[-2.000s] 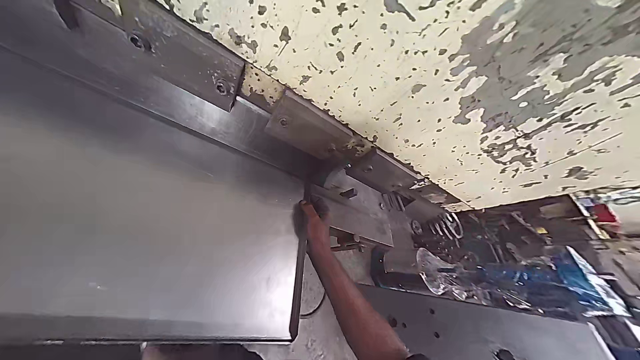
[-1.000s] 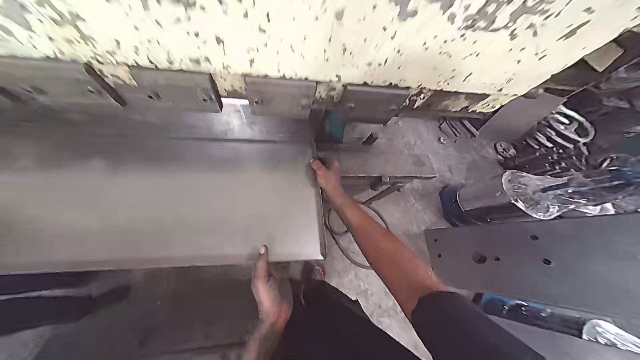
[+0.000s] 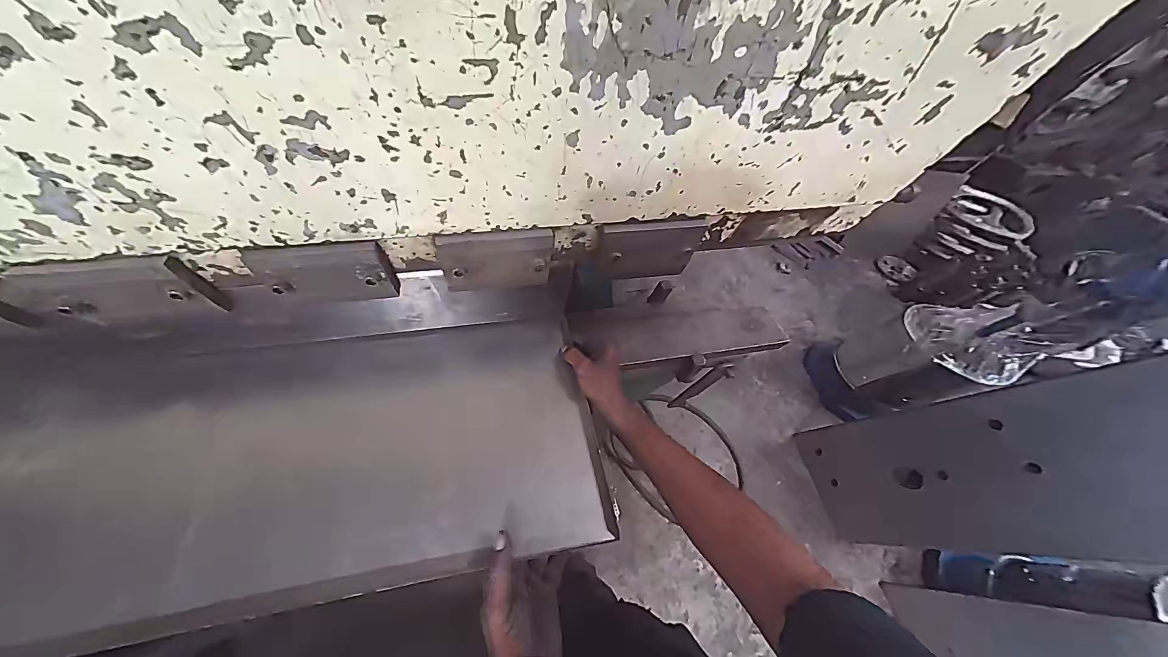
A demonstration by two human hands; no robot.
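Observation:
A large sheet-metal panel with folded edges (image 3: 365, 465) lies across the bed of a machine that looks like a press brake, its far edge by the clamped tooling (image 3: 338, 272). My right hand (image 3: 602, 383) grips the panel's right edge near its far corner, thumb on top and fingers hidden below. At the near edge, left of the near right corner, my left hand (image 3: 511, 593) holds the panel with the thumb up; its other fingers are partly hidden beneath.
The machine's chipped cream-painted beam (image 3: 502, 119) spans the top. Right of the panel are the steel bed end (image 3: 693, 333) and a looped cable (image 3: 730, 438) on the concrete floor. Farther right stand a drilled steel plate (image 3: 967, 465) and plastic-wrapped rolls (image 3: 985, 347).
The view has swung a lot. My left hand, not plainly seen two seconds ago, is at the panel's near edge. My right hand stays on the right edge.

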